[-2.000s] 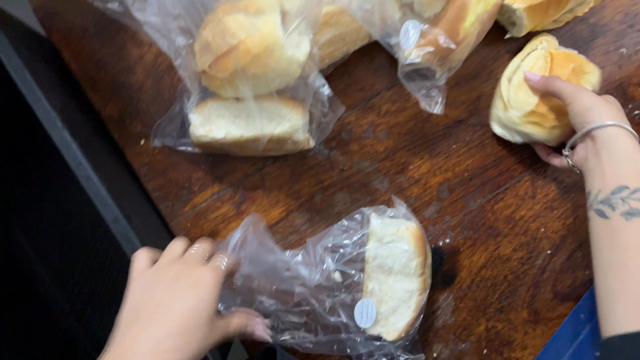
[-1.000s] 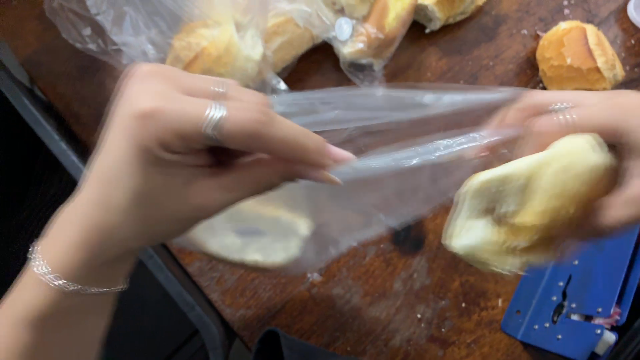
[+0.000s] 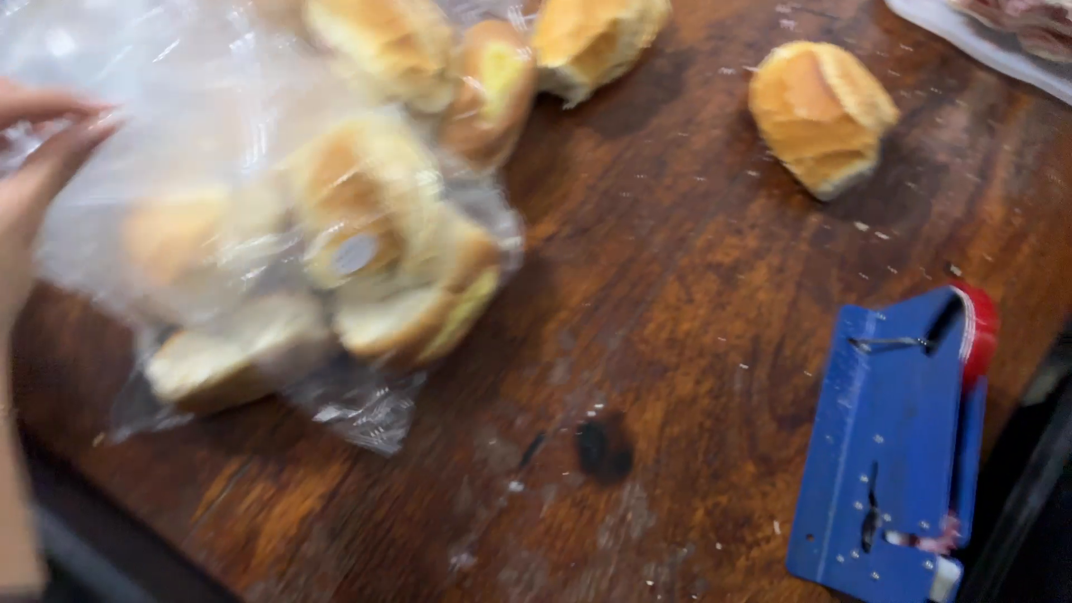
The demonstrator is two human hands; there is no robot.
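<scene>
My left hand [image 3: 42, 159] is at the left edge, its thumb and fingertips pinching a clear plastic bag [image 3: 188, 100], blurred by motion. Inside the bag, pieces of bread roll [image 3: 394, 243] lie together, with a small round pale sticker [image 3: 355, 254] over them. A cut piece of bread [image 3: 239, 352] shows under plastic at the lower left. More rolls [image 3: 381, 46] rest behind, some beneath film. My right hand is out of view.
A single bread roll [image 3: 825, 117] sits on the dark wooden table [image 3: 670, 335] at the upper right. A blue metal bag sealer with red tape [image 3: 888, 444] stands at the right edge. A white tray or bag [image 3: 988, 46] is at the top right corner.
My left hand has moved to the left edge with the bag, now among the other bagged rolls. My right hand, which held a roll, has left the view. The view has shifted right.
</scene>
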